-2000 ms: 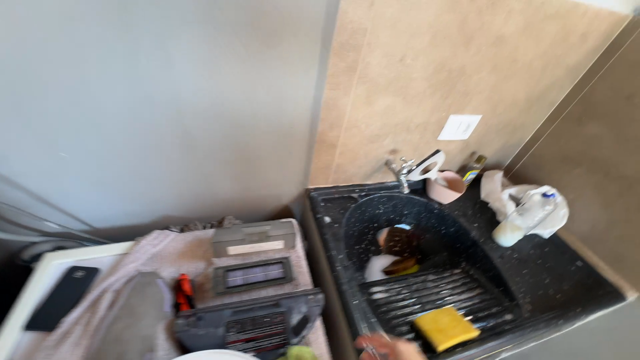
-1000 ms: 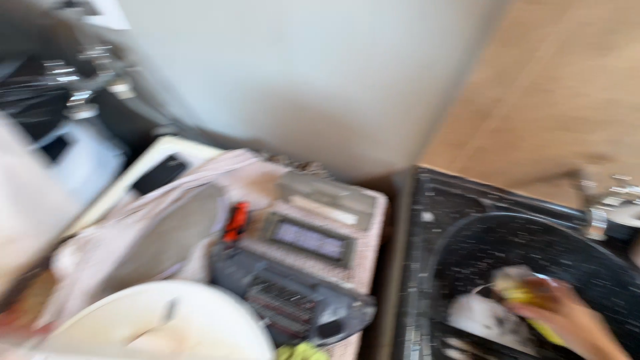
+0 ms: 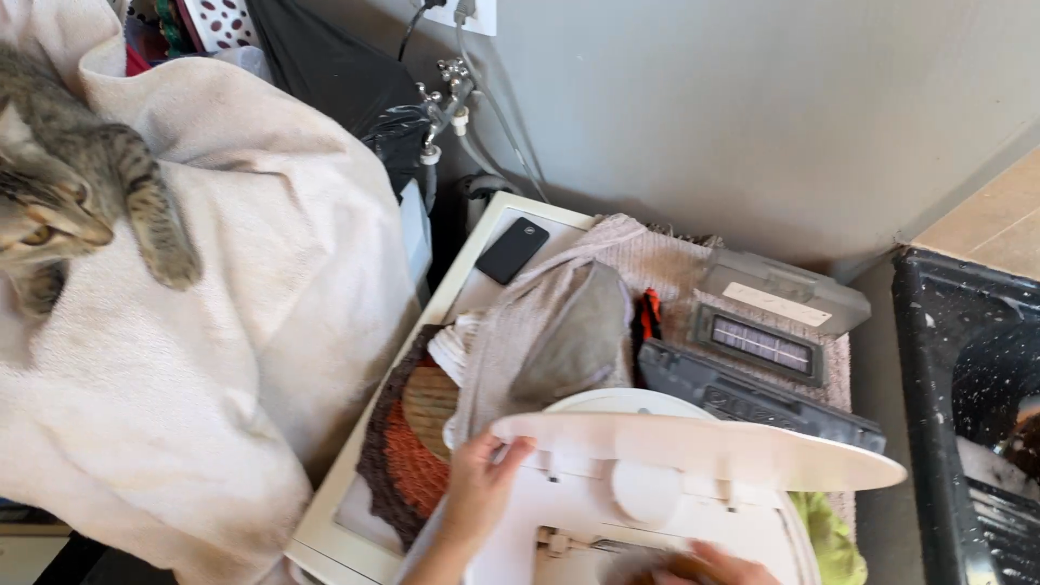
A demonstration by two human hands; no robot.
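My left hand [image 3: 481, 487] grips the left edge of a thin white oval panel [image 3: 699, 443], which is tilted up over a round white plastic housing [image 3: 520, 536]. Inside the housing a squarish opening shows small parts. Low in the view, my right hand [image 3: 707, 565] is at that opening, with a blurred brown thing at its fingers; whether it is held is unclear. Behind the panel lie a dark grey plastic part [image 3: 756, 398], a grey part with a ribbed filter window [image 3: 760, 345] and a translucent grey container [image 3: 784, 288].
A black phone or power bank [image 3: 512, 250] lies on the white appliance top [image 3: 479, 244]. A tabby cat [image 3: 89, 187] rests on a beige blanket [image 3: 244, 341] at left. A black speckled sink [image 3: 934, 390] stands at right. Taps and hoses [image 3: 447, 106] are on the wall.
The view has swung left, away from the sink. A second ago a hand held a yellow sponge in the sink; now both hands are at the white housing, and its panel is raised.
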